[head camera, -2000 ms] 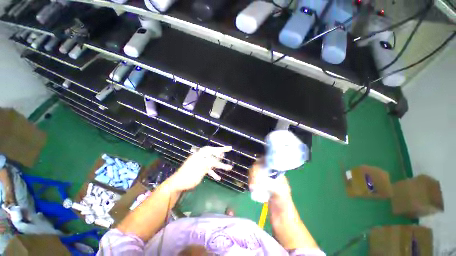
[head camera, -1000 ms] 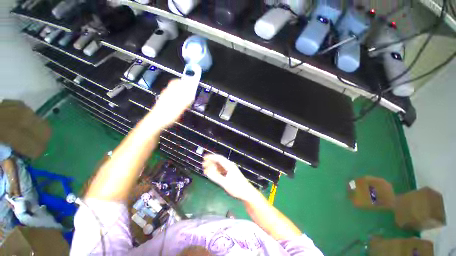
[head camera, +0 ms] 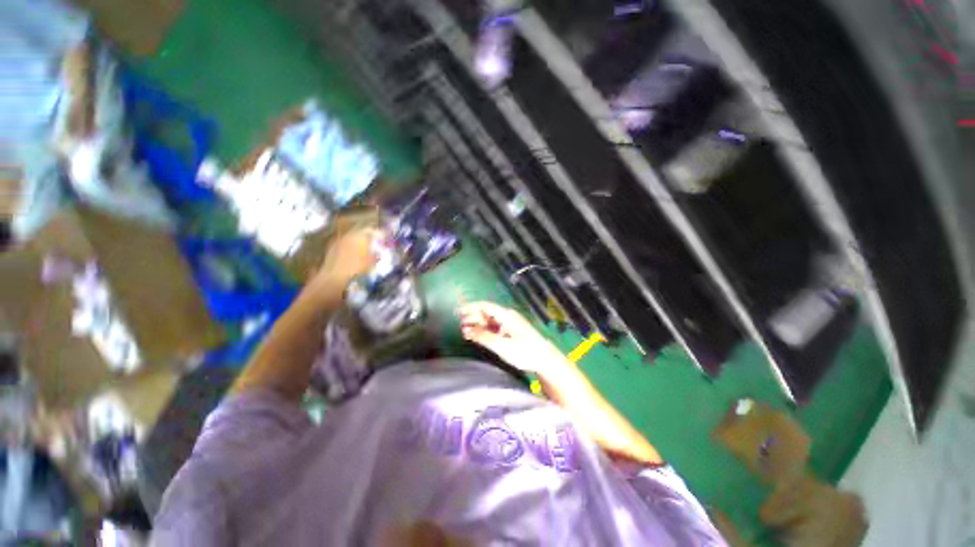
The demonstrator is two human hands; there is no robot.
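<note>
The picture is blurred. My left hand (head camera: 355, 254) is low at the left, over an open carton with mixed fans (head camera: 387, 305); its fingertips are blurred against the pale fans, so I cannot tell whether it grips one. My right hand (head camera: 498, 329) is in front of my shirt, between the carton and the rack, with loosely curled fingers and no fan visible in it. Dark purple fans (head camera: 428, 233) lie just beyond the left hand. White fans (head camera: 280, 203) and light blue fans (head camera: 329, 155) lie in cartons farther off.
The black rack (head camera: 684, 240) fills the right side, with a few fans on its shelves. A blue stool (head camera: 230, 280) and a seated person (head camera: 91, 139) are at the left. Brown cartons (head camera: 764, 440) stand at the lower right. A yellow line (head camera: 586, 346) crosses the green floor.
The view has swung down and left. My left hand has left the light blue fan at the shelf and moved down to the mixed carton. My right hand stays near my chest.
</note>
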